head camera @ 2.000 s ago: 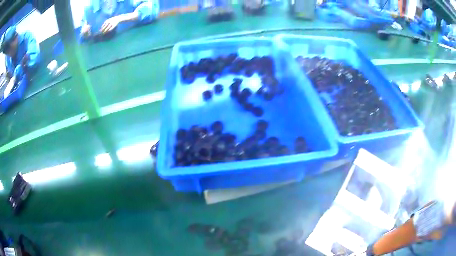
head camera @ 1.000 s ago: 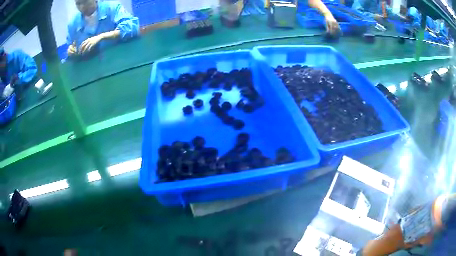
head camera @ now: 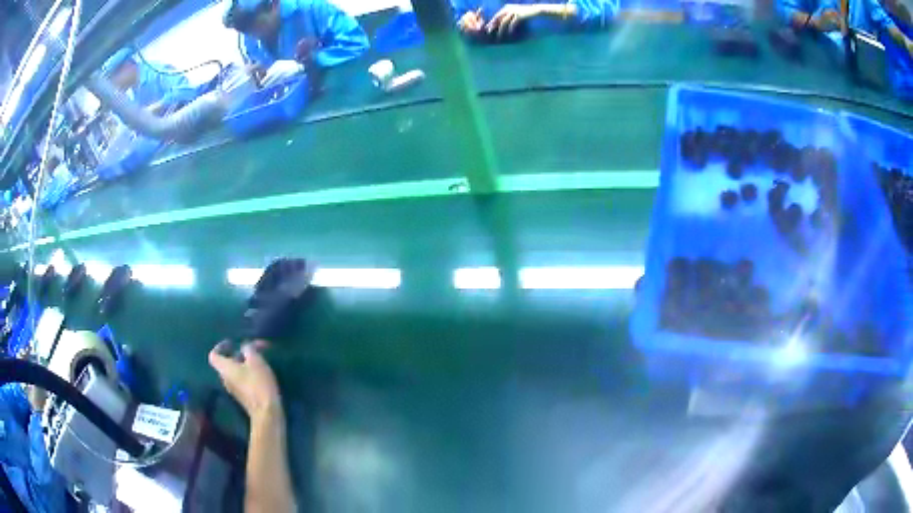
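Observation:
A black plastic housing (head camera: 278, 296) is on the green surface left of centre, blurred. My left hand (head camera: 246, 379) reaches up from the bottom edge, and its thumb and fingertips close on the near end of this housing. The exact finger contact is blurred. My right hand is not in view.
A blue bin (head camera: 651, 346) with loose black rings stands at the right, with part of a second blue bin beyond it. More dark housings (head camera: 115, 288) sit at the left. A boxed device (head camera: 158, 421) with a thick black hose is at the lower left. People in blue sit across the bench.
The view has swung left, so the bins now lie farther right. My left hand has come into view at the housing. The orange screwdriver and white screw feeder have left the view.

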